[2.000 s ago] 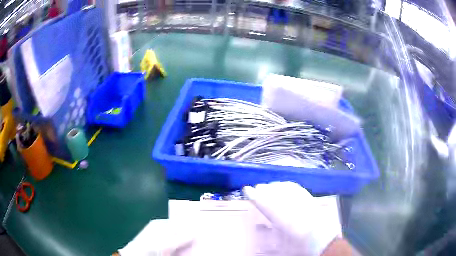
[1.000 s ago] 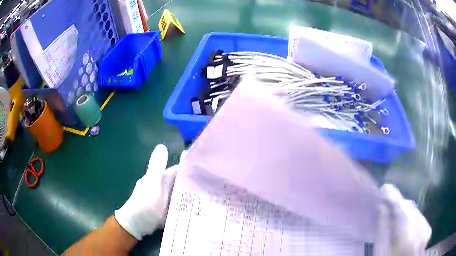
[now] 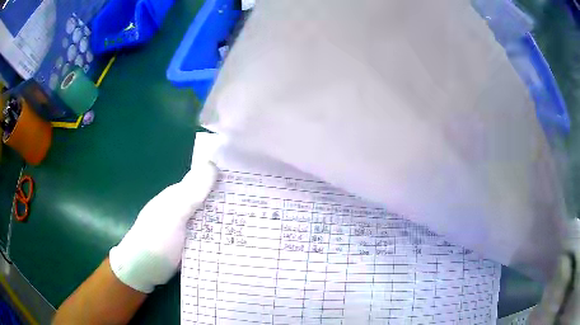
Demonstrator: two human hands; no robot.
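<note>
A record form (image 3: 331, 266) with a printed table and handwriting in its upper rows lies in front of me. An upper sheet (image 3: 381, 114) is lifted and curled over it, its face blurred and blank. My left hand (image 3: 162, 228), in a white glove, grips the forms at their left edge. My right hand (image 3: 559, 292) is at the right edge of the picture, cut off and blurred, by the lifted sheet's corner; its fingers are hard to make out.
A blue plastic bin (image 3: 191, 63) stands behind the sheets, mostly hidden. At left are a small parts bin (image 3: 124, 28), a teal-green roll (image 3: 78, 91), an orange pen cup (image 3: 28, 133), scissors (image 3: 23, 198) and a file holder (image 3: 63, 38) on the green mat (image 3: 108, 171).
The upper sheet has been raised further and now covers most of the blue bin. More of the form's table shows. My right hand has moved to the picture's edge. The view has shifted downward.
</note>
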